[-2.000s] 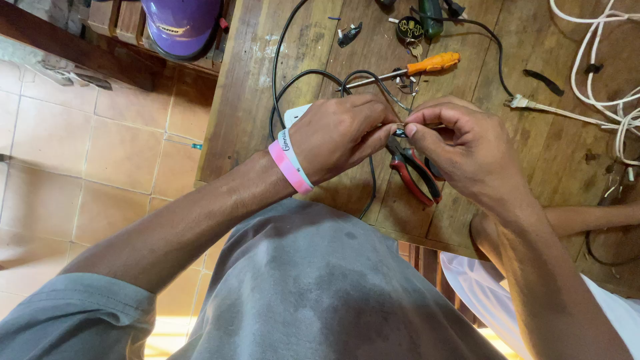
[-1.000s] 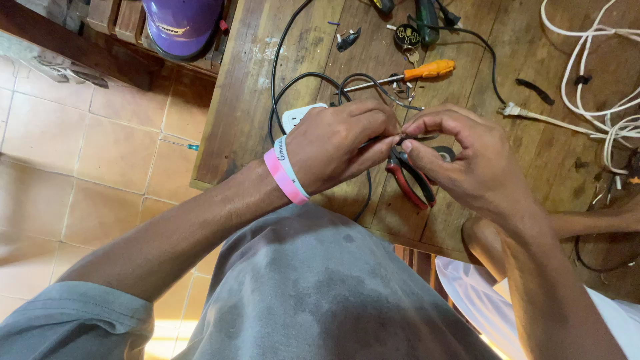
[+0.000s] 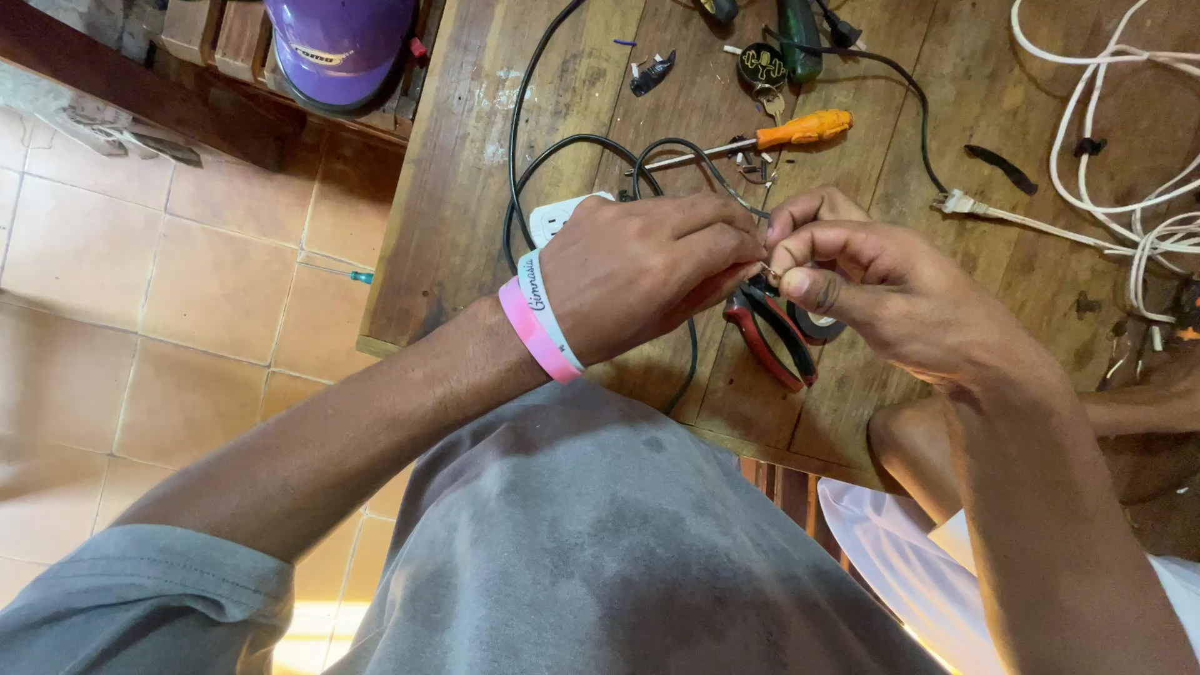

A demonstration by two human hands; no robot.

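Observation:
My left hand [image 3: 652, 267], with a pink and a pale wristband, pinches one side of a thin copper-coloured wire end [image 3: 770, 270]. From the other side my right hand [image 3: 858, 267] grips the same wire between thumb and forefinger. Fingers hide most of it. A black cable [image 3: 574, 141] loops on the table beyond my left hand and runs toward the fingertips. Partly under my left hand is a white power strip [image 3: 555, 217]. Red-handled pliers [image 3: 773, 342] lie just below the fingertips, beside a dark roll, perhaps electrical tape [image 3: 816, 322].
An orange-handled screwdriver [image 3: 804, 129] lies beyond my hands, near keys [image 3: 771, 101] and small scraps. White cable [image 3: 1087, 178] coils at the right, joined to a white plug [image 3: 958, 202]. Another person's arm [image 3: 1139, 408] rests at lower right. A purple cap [image 3: 342, 47] sits at upper left.
The fingers of both hands have shifted their grip at the wire. A thin copper-coloured end now shows between them, where a small dark piece showed two seconds ago.

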